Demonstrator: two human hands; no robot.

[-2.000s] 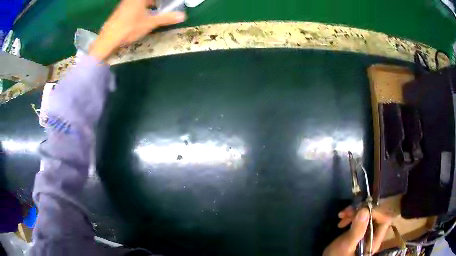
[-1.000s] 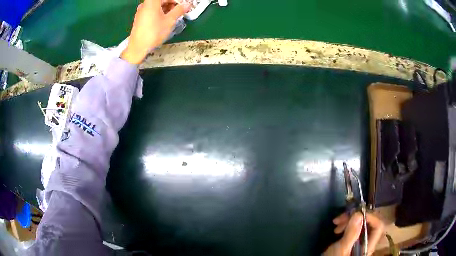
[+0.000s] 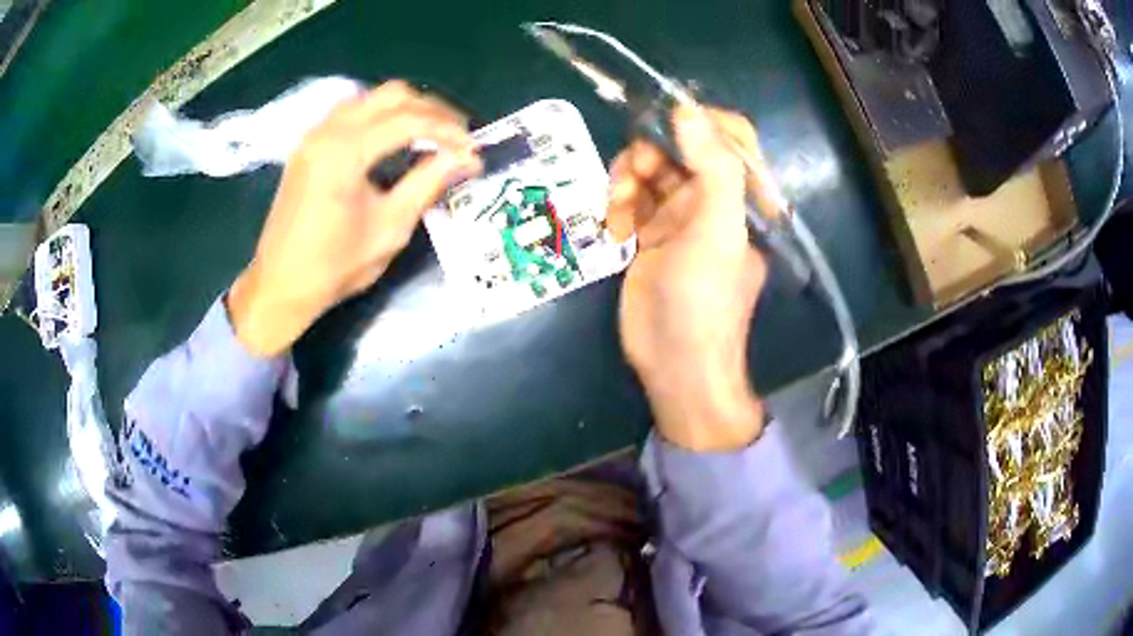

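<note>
A white socket housing (image 3: 478, 263) lies on the dark green mat in front of me, with a green circuit board (image 3: 537, 236) and a red wire inside. My left hand (image 3: 360, 186) is at its upper left, fingers around a small black component (image 3: 400, 165) at the housing's end. My right hand (image 3: 696, 211) holds the soldering iron (image 3: 611, 87), its tip pointing up and left, away from the board. The fingers of my right hand also touch the housing's right edge. A clear plastic bag (image 3: 236, 134) lies to the left, partly behind my left hand.
Another white housing (image 3: 65, 288) with a bag lies at far left. A cardboard tray (image 3: 926, 236) with a black box (image 3: 1013, 106) is at upper right. A black bin (image 3: 926, 491) of gold and white brass strips (image 3: 1037, 441) stands at lower right. A worn pale rail (image 3: 162, 93) runs at upper left.
My left hand has come back from the green strip to the mat, and a housing is now there. My right hand has moved up and left with the iron. The view has turned.
</note>
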